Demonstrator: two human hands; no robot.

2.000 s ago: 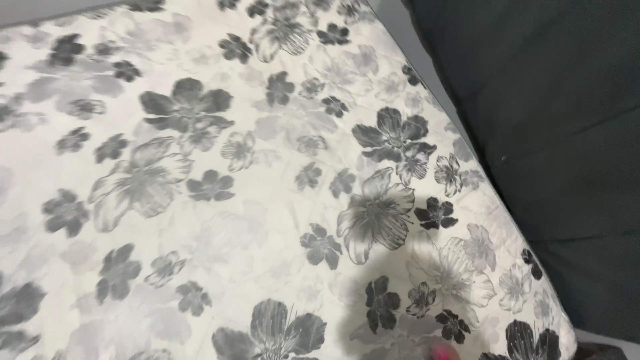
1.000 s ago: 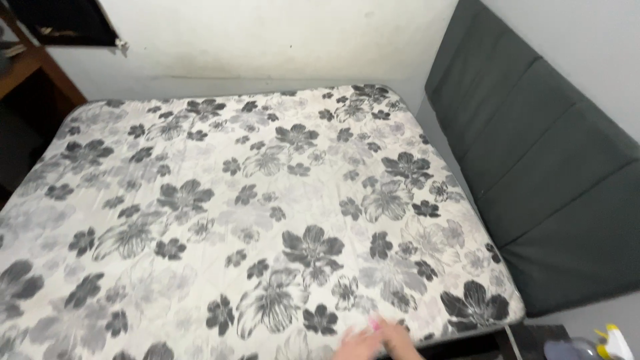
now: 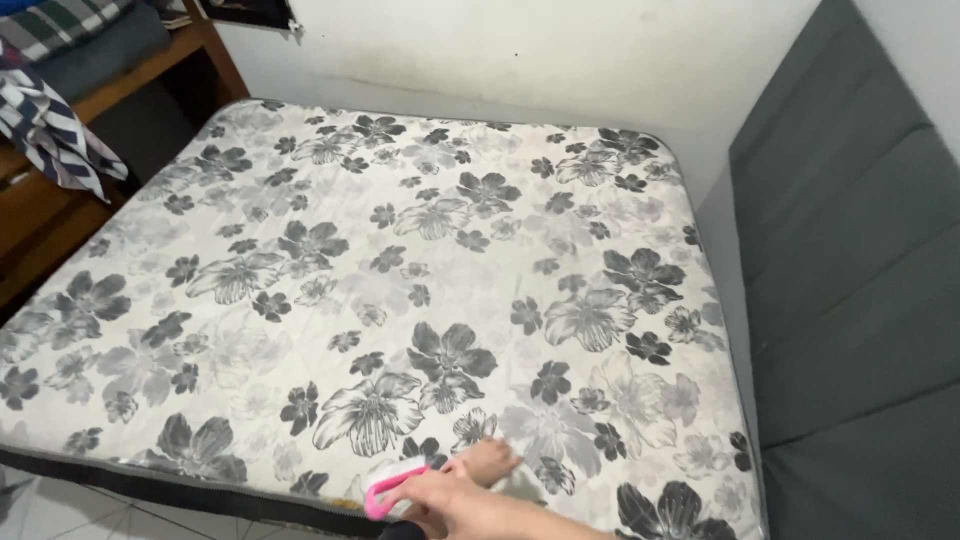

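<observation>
A bare mattress [image 3: 480, 285] with a grey and black flower print fills most of the view. Near its front edge, my right hand [image 3: 450, 491] grips a pink brush [image 3: 394, 484] with white bristles; the bristles face upward and away. My left hand [image 3: 489, 459] is just beyond it, low over the mattress, its fingers towards the right. The two hands overlap, and the right one hides part of the left hand and its wrist. The left fingers are blurred, so their pose is unclear. A dark band or cuff [image 3: 401, 530] shows at the bottom edge.
A dark grey padded headboard [image 3: 847, 262] stands along the right side. Behind the mattress is a marked white wall [image 3: 510, 67]. At the left, a wooden shelf unit [image 3: 142, 82] holds folded cloth, and a patterned cloth [image 3: 56, 127] hangs from it. Floor tiles [image 3: 82, 510] show at lower left.
Both hands and the pink brush now show clearly at the front edge, where one second ago there were blurred hands. The view has widened greatly since two seconds ago.
</observation>
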